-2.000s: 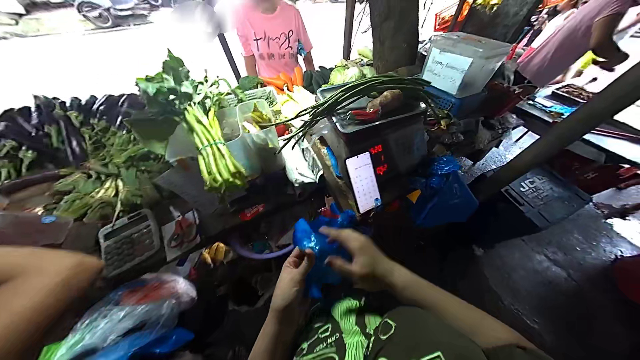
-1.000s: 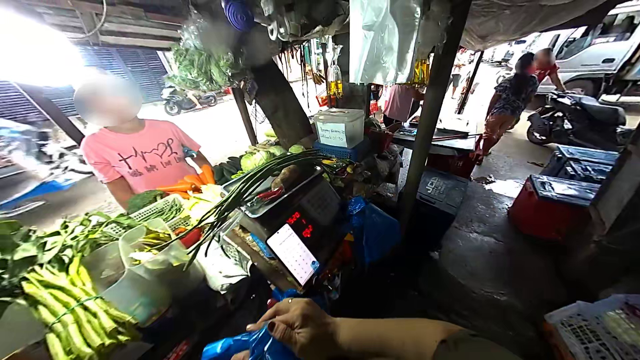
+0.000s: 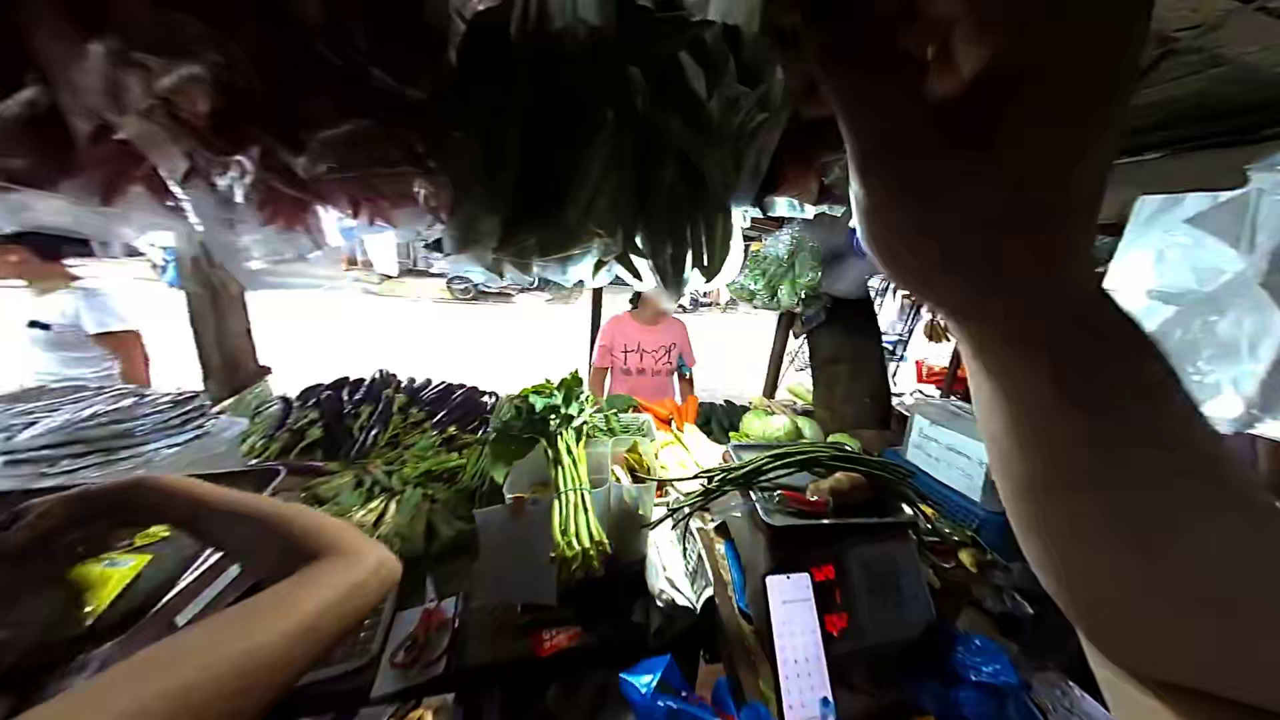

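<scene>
My raised right arm fills the right side, and my right hand (image 3: 940,70) is dark and blurred near hanging plastic bags (image 3: 620,130); its fingers and any hold are unclear. My left hand is out of view. A blue plastic bag (image 3: 665,688) shows at the bottom edge, with no hand visible on it. Yardlong beans (image 3: 810,462) and a root vegetable (image 3: 840,487) rest on the metal tray of a weighing scale (image 3: 850,585) with lit red digits. A phone (image 3: 798,645) showing a keypad leans against the scale's front.
A co-worker's bent forearm (image 3: 250,600) crosses the lower left. Eggplants (image 3: 370,410), leafy greens (image 3: 400,500), a tied bundle of green stalks (image 3: 575,495) and cabbages (image 3: 770,425) line the stall. A person in a pink shirt (image 3: 645,355) stands beyond. A lidded plastic box (image 3: 950,450) is at right.
My right hand was at the blue plastic bag in both earlier frames; now that arm is raised towards the hanging bags. The view has swung left and up since one second ago.
</scene>
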